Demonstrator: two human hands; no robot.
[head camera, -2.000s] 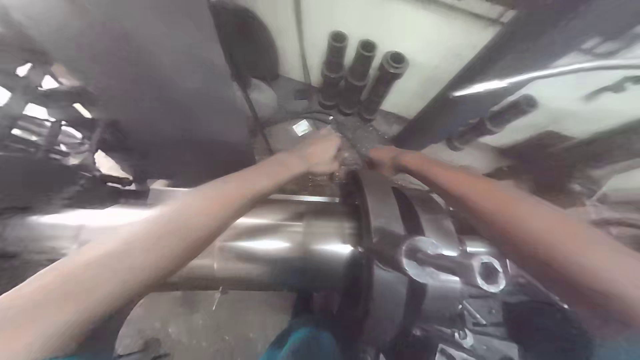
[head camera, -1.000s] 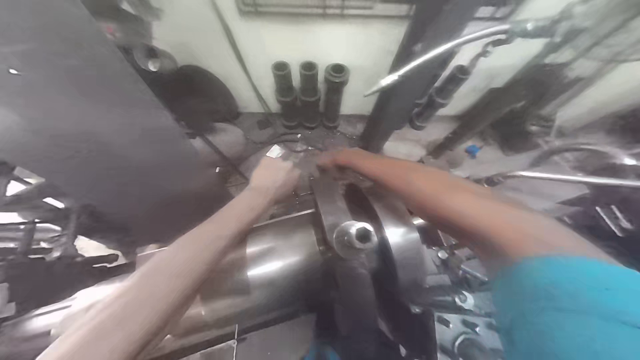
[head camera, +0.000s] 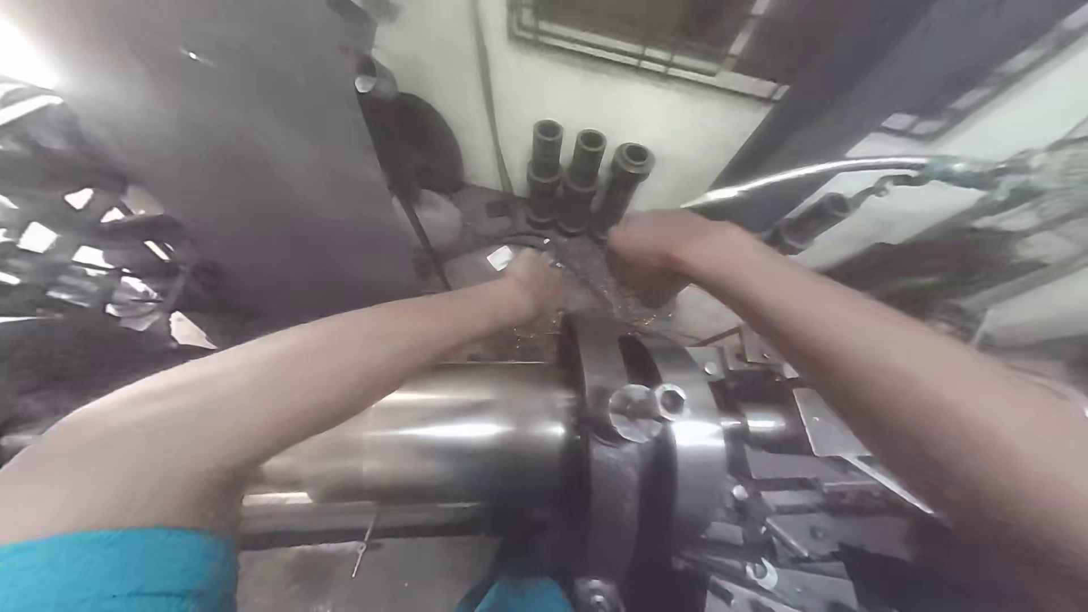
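Observation:
Both my arms reach over a large machine with a shiny metal cylinder (head camera: 476, 429) lying across the view. My left hand (head camera: 534, 285) is just beyond the cylinder, near a small white piece (head camera: 501, 257); its fingers are blurred and whatever it touches is hidden. Further right, my right hand (head camera: 654, 246) is bent down beyond the thick metal ring (head camera: 599, 357), its fingers hidden below the wrist. A round bolt-like boss (head camera: 636, 413) and a hex socket end (head camera: 671, 400) stand out on the ring part, nearer to me than both hands.
Three dark metal tubes (head camera: 586, 161) stand upright by the pale wall, beyond my hands. A large grey panel (head camera: 238, 153) rises at left. A hose (head camera: 816, 170) crosses at upper right, over another dark tube (head camera: 816, 223). Wrenches (head camera: 762, 574) and metal parts lie at lower right.
My right hand has moved away from my left hand, to the right; a second ago the two were close together. The view has also shifted.

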